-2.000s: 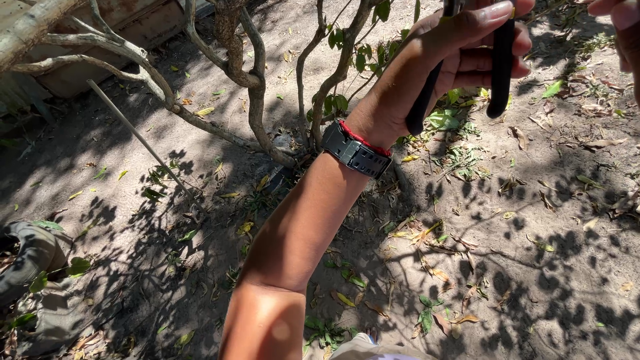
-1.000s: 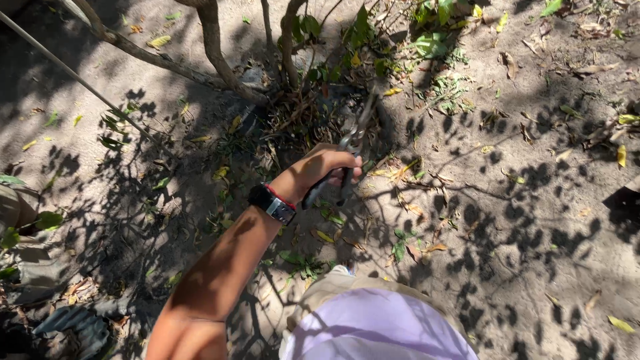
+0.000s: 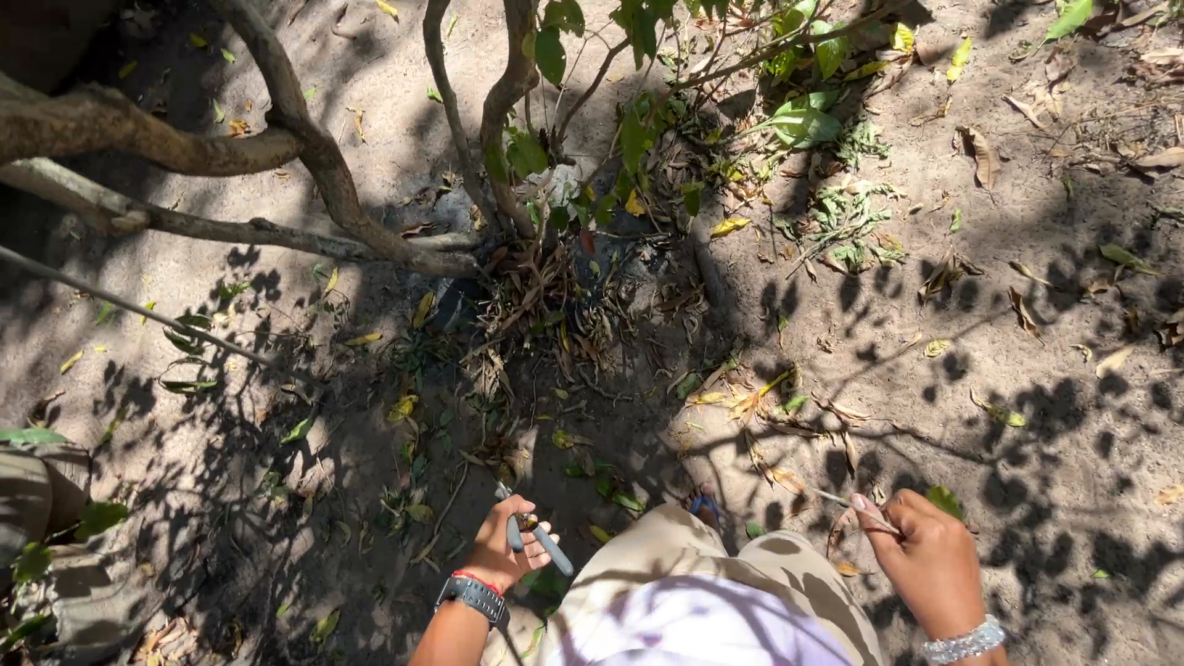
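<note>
My left hand (image 3: 514,546), with a dark watch and a red band at the wrist, holds pruning shears (image 3: 544,544) by their grey handles, low and left of my lap. The blades point up and away, partly hidden by the fingers. On the right, my right hand (image 3: 925,555), wearing a clear beaded bracelet, pinches a thin twig (image 3: 837,499) between thumb and fingers. Ahead of both hands stands a shrub with several stems (image 3: 507,120), dry leaves heaped around its base (image 3: 536,287).
Thick branches (image 3: 305,139) reach in from the left above the sandy ground (image 3: 962,213). A thin stick (image 3: 139,307) slants in at the left edge. Leafy sprigs (image 3: 846,217) lie right of the shrub. A sandalled foot (image 3: 705,507) shows beside my knees.
My left hand has drawn back from near the shrub's base towards my lap, with the shears in it. My right hand, out of view a second ago, now shows with a twig.
</note>
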